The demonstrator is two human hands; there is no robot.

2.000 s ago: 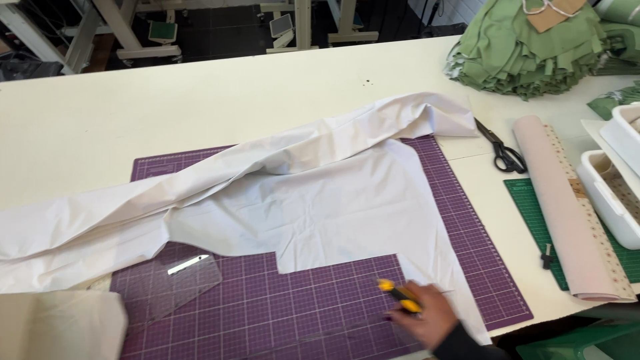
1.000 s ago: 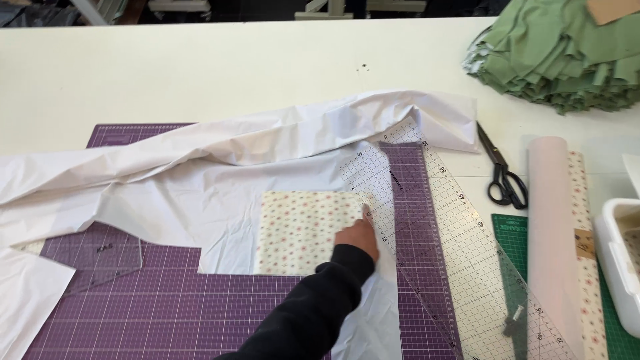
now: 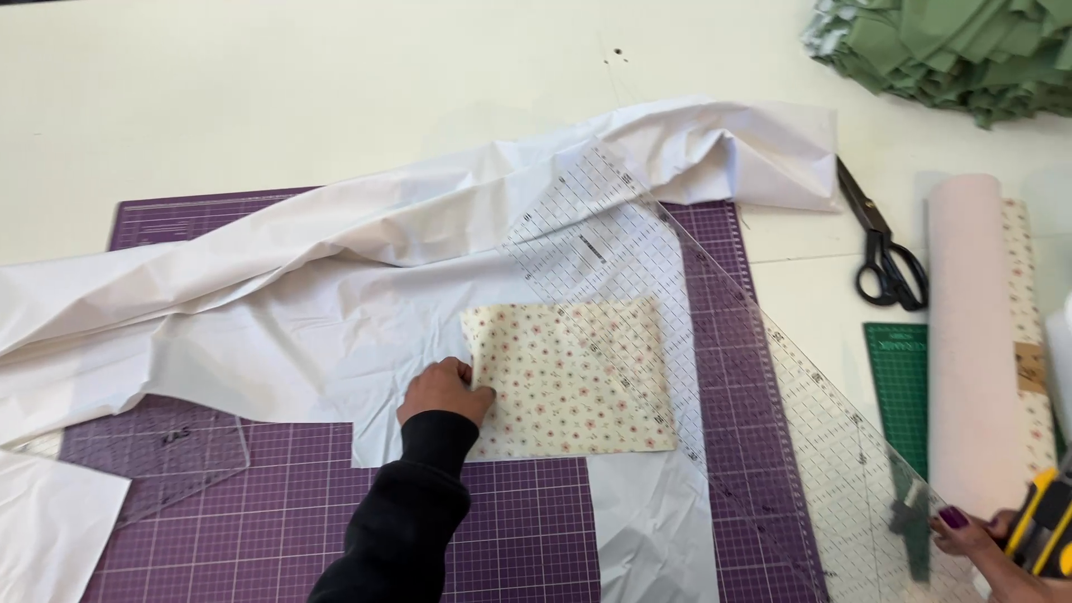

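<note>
My left hand (image 3: 445, 392), in a black sleeve, pinches the left edge of a cream floral fabric piece (image 3: 544, 377) lying on white fabric (image 3: 402, 301). A long clear quilting ruler (image 3: 737, 335) lies diagonally across the floral piece's right side. At the lower right, my right hand (image 3: 980, 540) has its fingers on the ruler's lower end and also holds a yellow and black cutter (image 3: 1043, 523), cut off by the frame's edge. Under the white fabric is a purple gridded cutting mat (image 3: 276, 536).
Black-handled scissors (image 3: 888, 260) lie right of the white fabric. Beside them are a green cutting mat (image 3: 900, 385), a pink fabric roll (image 3: 976, 335) and a floral roll (image 3: 1017, 243). Green fabric pieces (image 3: 963, 59) are heaped at the upper right. A smaller clear ruler (image 3: 184, 452) lies at left.
The floral piece and long ruler, absent from the oldest frame, now lie on the white fabric. A hand that was at the floral piece's right edge a second ago is gone from there; my left hand holds its left edge.
</note>
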